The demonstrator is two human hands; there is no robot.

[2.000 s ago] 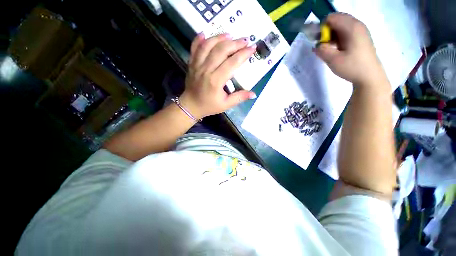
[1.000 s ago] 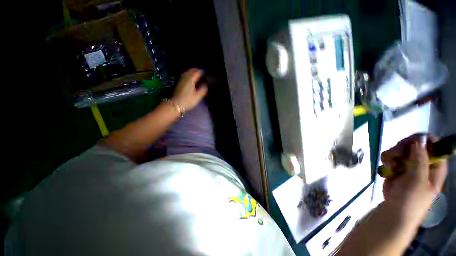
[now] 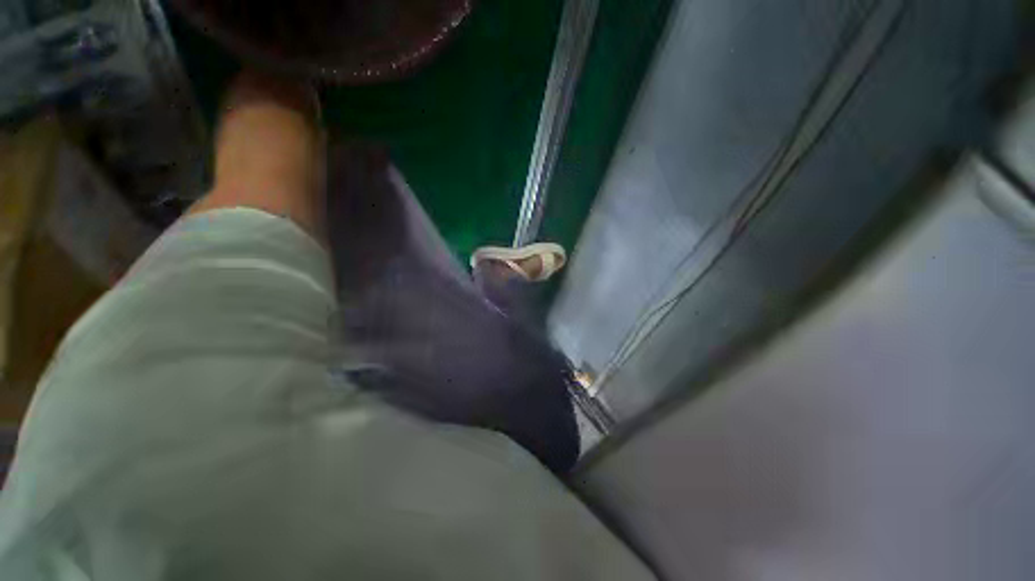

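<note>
My left forearm (image 3: 267, 148) reaches up at the upper left. My left hand does not show; the arm ends at a dark reddish, rounded object (image 3: 341, 34) cut off by the top edge. Whether the hand touches or holds that object cannot be told. My right hand and arm are out of the picture. The measuring device, the small dark parts and the yellow-handled tool are not in view.
The green floor (image 3: 443, 148) has a long metal bar or strip (image 3: 550, 131) across it. A light sandal (image 3: 516, 259) is on my foot. A grey panel (image 3: 726, 182) with thin cables stands to the right. Boxes and plastic, blurred, lie at the left edge.
The view has swung from the bench down to the floor and my legs. My right hand with the yellow-and-black tool has left the picture. My left hand is now hidden.
</note>
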